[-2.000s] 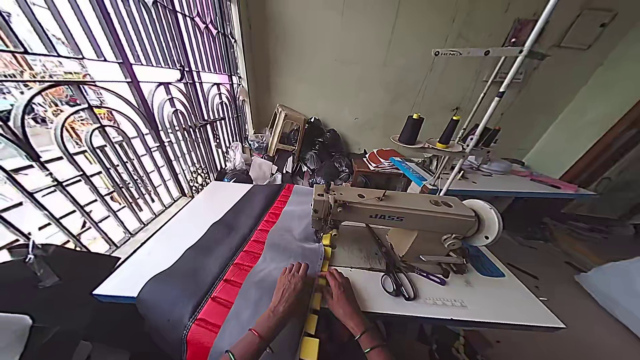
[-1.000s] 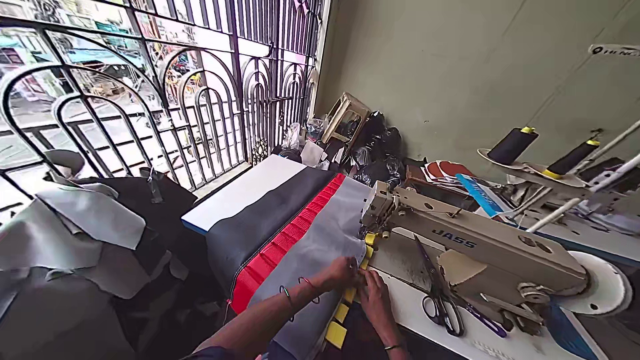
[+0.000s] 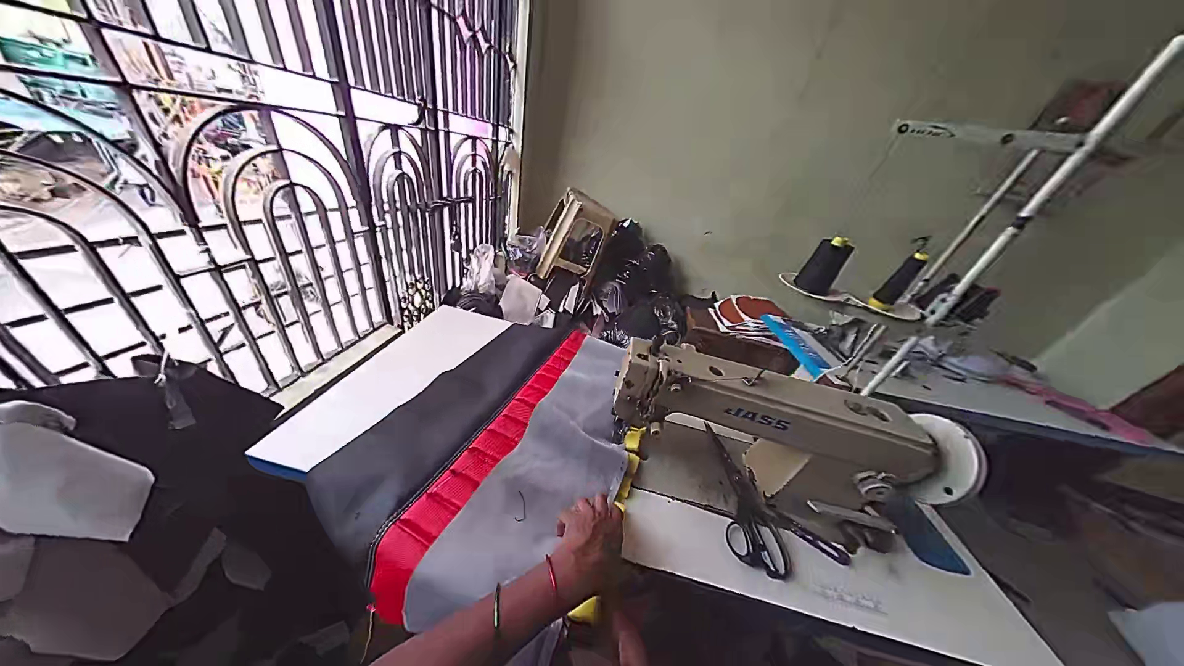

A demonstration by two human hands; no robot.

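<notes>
Grey fabric [image 3: 518, 481] with a pleated red strip [image 3: 462, 476] and a dark fabric panel [image 3: 407, 430] lies on the white table, its right edge at the needle end of a JASS sewing machine [image 3: 786, 407]. Yellow strip pieces [image 3: 632, 462] run along that edge. My left hand [image 3: 590, 536] rests on the fabric edge over the yellow strip, fingers bent; whether it pinches the cloth is unclear. Lower down, my right hand [image 3: 629, 638] is blurred and mostly hidden below the table edge, near another yellow piece. Black-handled scissors [image 3: 757, 532] lie right of the hands.
Black thread cones [image 3: 823, 266] stand behind the machine on a stand with a white pole [image 3: 1045, 194]. A metal window grille [image 3: 342, 185] is at the left, above dark and grey fabric pieces [image 3: 79, 472]. A wooden stool [image 3: 578, 240] and black bags are at the back.
My right hand has moved down from beside my left hand at the fabric edge to below the table edge. The view has swung left and partly back.
</notes>
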